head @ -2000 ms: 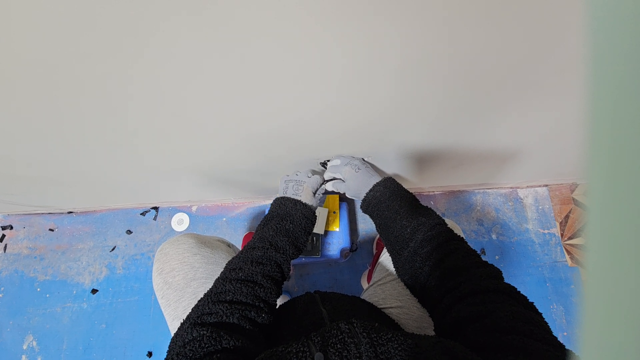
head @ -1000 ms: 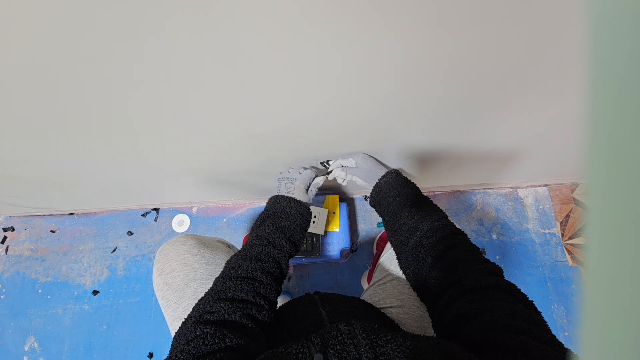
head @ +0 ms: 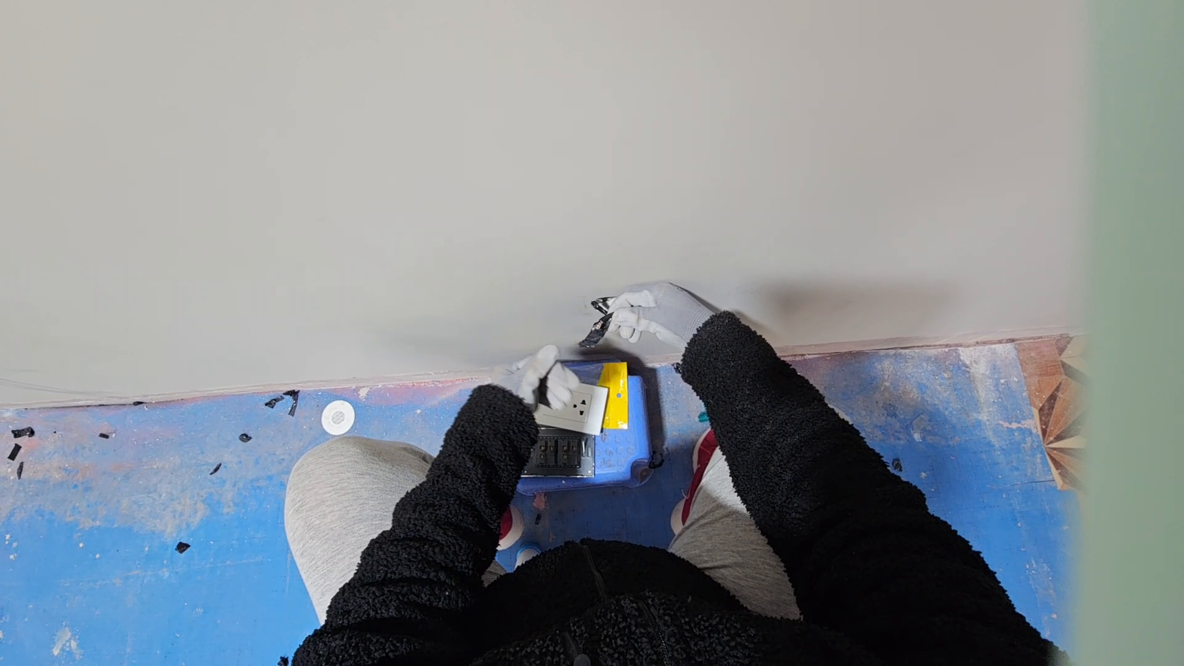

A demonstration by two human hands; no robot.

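Observation:
My left hand (head: 541,376), in a pale glove with curled fingers, is over the upper left of a blue plastic stool (head: 622,455); whether it grips anything is unclear. Just under it lies a white wall socket faceplate (head: 585,409), tilted. Beside the faceplate is a yellow card or packet (head: 614,396), and below it a black socket part (head: 562,452), both on the stool. My right hand (head: 647,313), gloved too, is against or near the grey wall, above and right of the stool. It pinches crumpled black strips, apparently tape (head: 597,331).
The pale grey wall (head: 462,185) rises beyond the blue-covered floor (head: 111,555). A white disc (head: 338,417) and scattered black scraps (head: 275,401) lie left. My knees flank the stool. Patterned wood flooring (head: 1054,416) shows at right, beside a blurred green vertical edge (head: 1133,333).
My hands, together at the foot of the wall earlier, are now apart. The left has drawn back toward the stool; the right holds the black strips away from it.

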